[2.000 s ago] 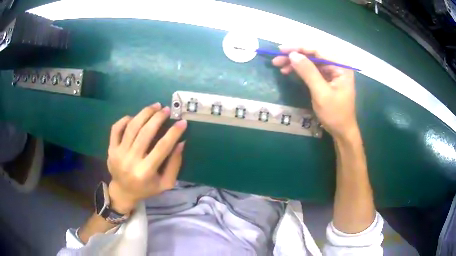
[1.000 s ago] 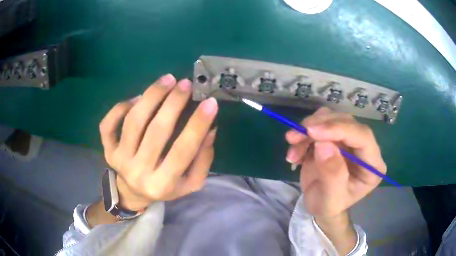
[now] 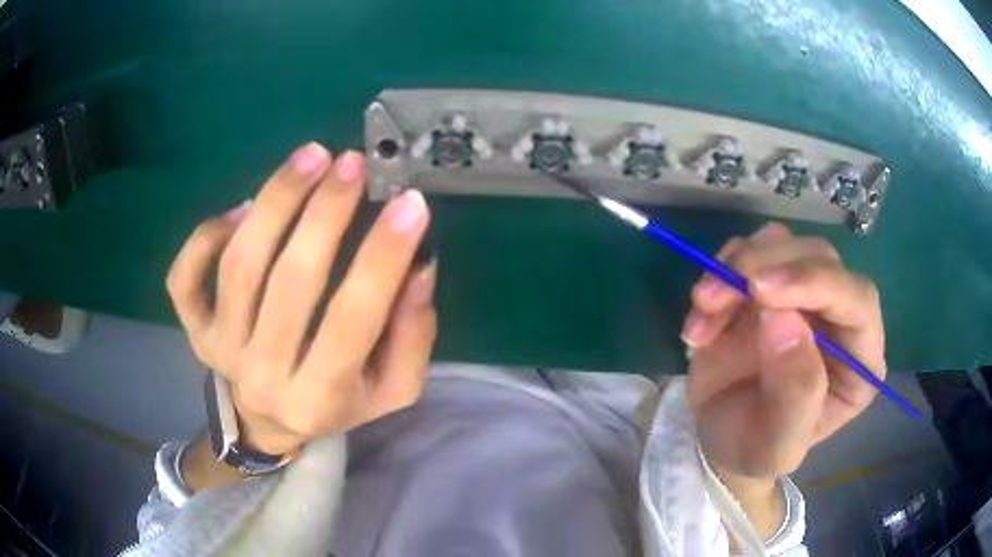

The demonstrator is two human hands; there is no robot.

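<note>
A long grey metal bar (image 3: 685, 187) with a row of dark seats lies across the green bench in front of me. My left hand (image 3: 315, 294) has its fingertips at the bar's left end, near the end hole, steadying it. My right hand (image 3: 789, 348) holds a thin blue paintbrush (image 3: 696, 256) like a pen, below the bar's right half. The brush's dark tip is at the lower edge of the second seat (image 3: 552, 150) from the left. Whether it touches is hard to tell.
Part of another seated bar (image 3: 24, 169) is cut off at the left edge. The green bench top (image 3: 250, 65) curves around, with a white stripe (image 3: 963, 38) at the top right. Grey floor with yellow lines shows below the bench's near edge.
The brush has come from the white disc to the bar, then moved from near the first seat to the second. The view has moved closer; the disc has left it. The left hand stays at the bar's end.
</note>
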